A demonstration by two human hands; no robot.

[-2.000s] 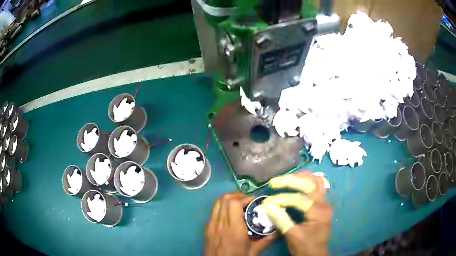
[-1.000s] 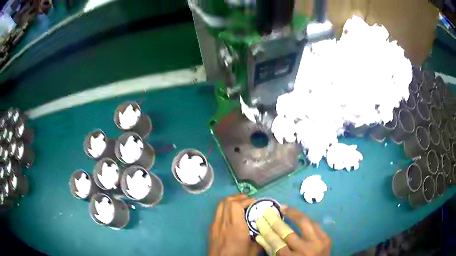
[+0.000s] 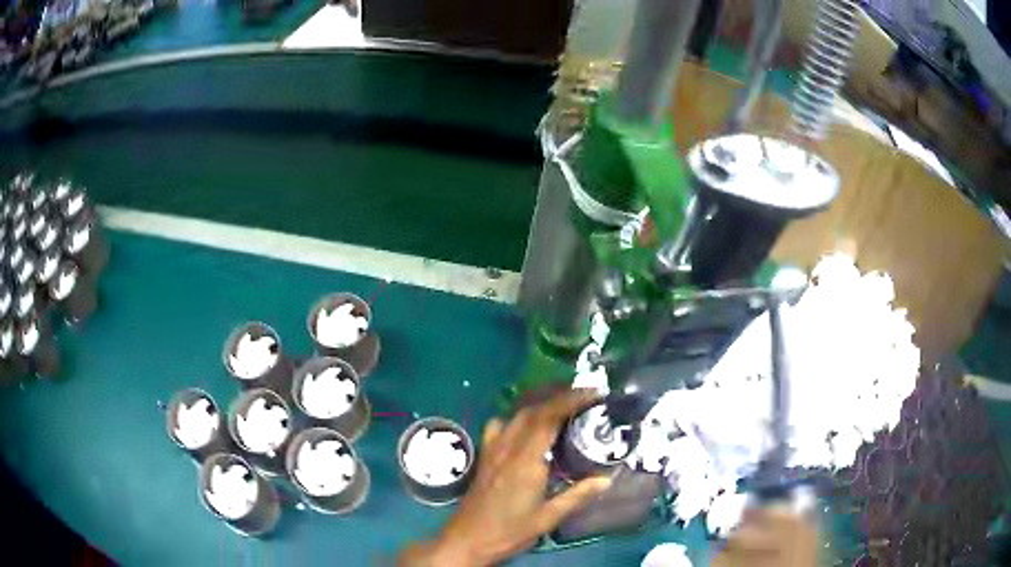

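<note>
My left hand holds a motor housing between thumb and fingers on the press base plate, under the head of the green arbor press. White insulator shows inside this cup. The press ram is at or just above the white part; contact cannot be told. My right hand, blurred and cut off by the lower edge, is closed around the lower end of the press lever. Its finger cots cannot be made out.
Filled housings stand in a loose group at left, one close to my left wrist. More stand at far left. A white insulator heap lies right of the press, before a cardboard divider. Unfilled housings crowd the right.
The view has tilted up and shifted. My left hand has brought the housing from the bench front onto the press base. My right hand has left the cup and taken hold of the lever.
</note>
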